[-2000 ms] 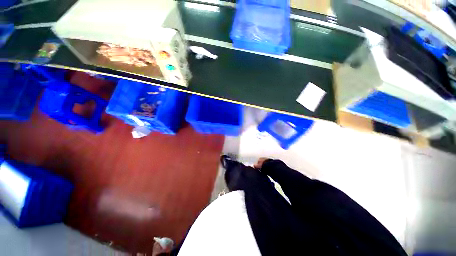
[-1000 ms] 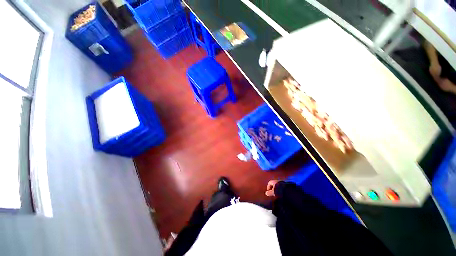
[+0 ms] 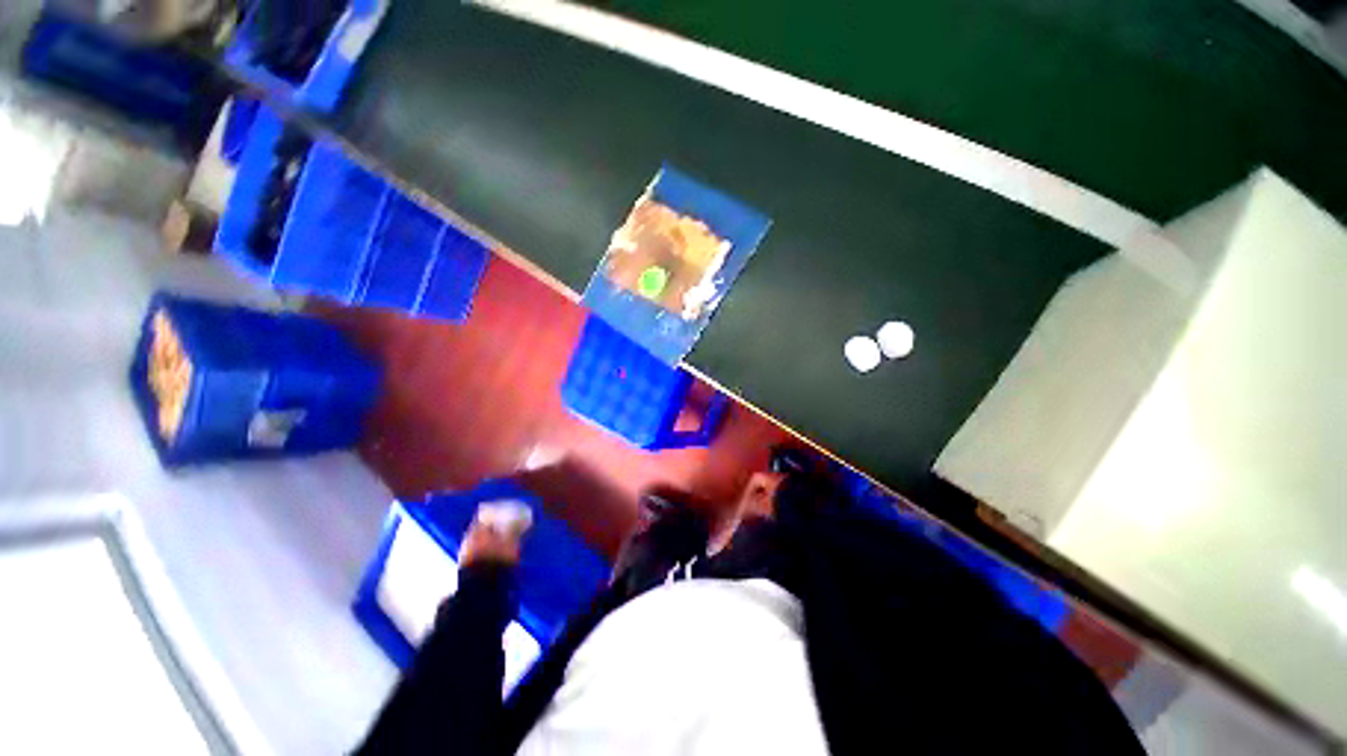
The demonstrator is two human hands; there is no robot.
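My left hand (image 3: 488, 544) is over a blue crate left of my body, closed on a small white crumpled item (image 3: 508, 517), perhaps a tissue. My right hand (image 3: 751, 508) hangs low by the bench edge, small and blurred; whether its fingers hold anything is unclear. The blue work pad (image 3: 638, 324) lies at the bench's near edge, topped with worn brown cardboard (image 3: 683, 241) and a bright green disc (image 3: 652, 281). Two white round items (image 3: 863, 353) lie side by side on the dark bench, right of the pad.
A blue stool (image 3: 621, 381) stands under the bench edge. The cream metal box (image 3: 1197, 458) is at right. Blue crates (image 3: 333, 222) stand at upper left; another crate (image 3: 281, 387) holds pinkish parts. A white-topped crate (image 3: 418, 569) is beside my left arm.
The view has swung along the bench: the work pad and stool are nearer, and the cream box has moved to the right rim. My left hand has come up into clearer view.
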